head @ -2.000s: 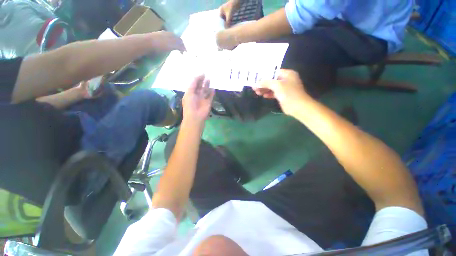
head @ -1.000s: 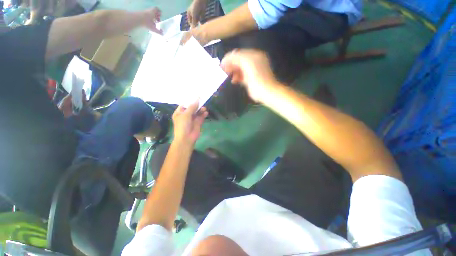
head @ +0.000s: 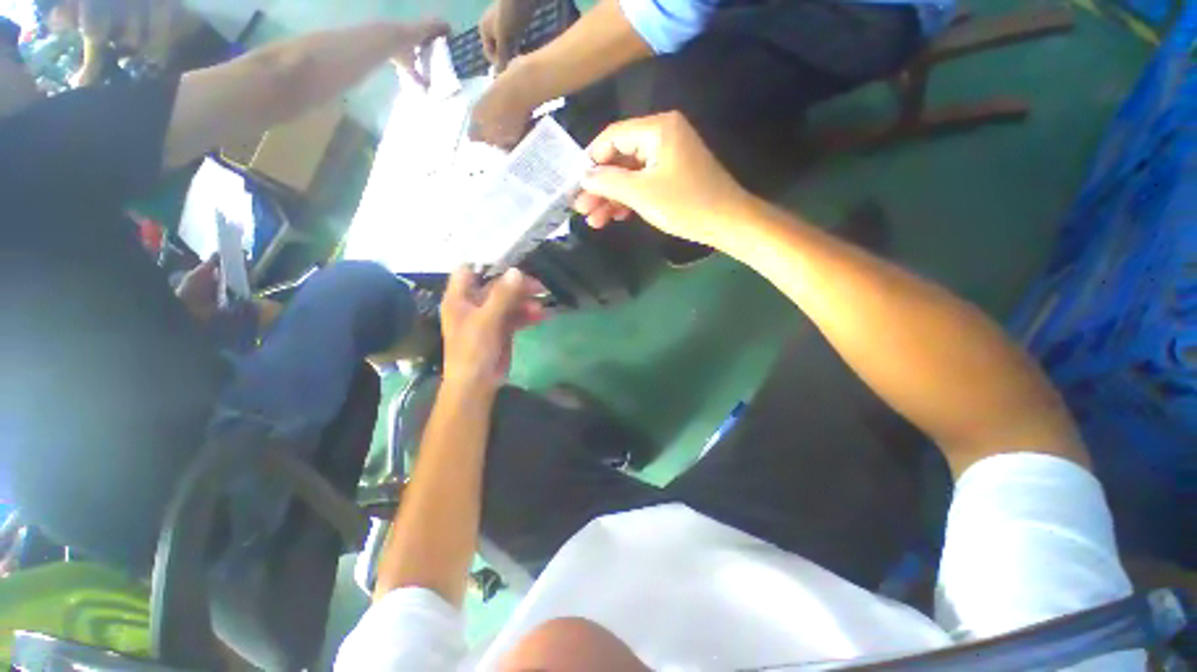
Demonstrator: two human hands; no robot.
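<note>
A partly folded sheet (head: pixel 528 187) shows dense grey text and is held slanted over the white pile of sheets (head: pixel 410 197). My left hand (head: pixel 487 315) pinches its lower corner. My right hand (head: pixel 639 171) pinches its upper right corner between thumb and fingers. The pile lies beyond my knees, overexposed, so single sheets cannot be told apart. The folded sheet hides part of it.
A person's arm in dark clothing (head: pixel 309 79) reaches in from the left. Another person's hand (head: pixel 505 112) is on the pile. A black gridded crate (head: pixel 532 33), cardboard box (head: pixel 295 151), wooden seat legs (head: pixel 971 116) and blue stacked material (head: pixel 1116 263) surround me.
The wide white sheet in my hands is now a narrower folded piece with text showing. My right hand has turned and stays at its upper corner. The left neighbour's hand now lifts a white piece.
</note>
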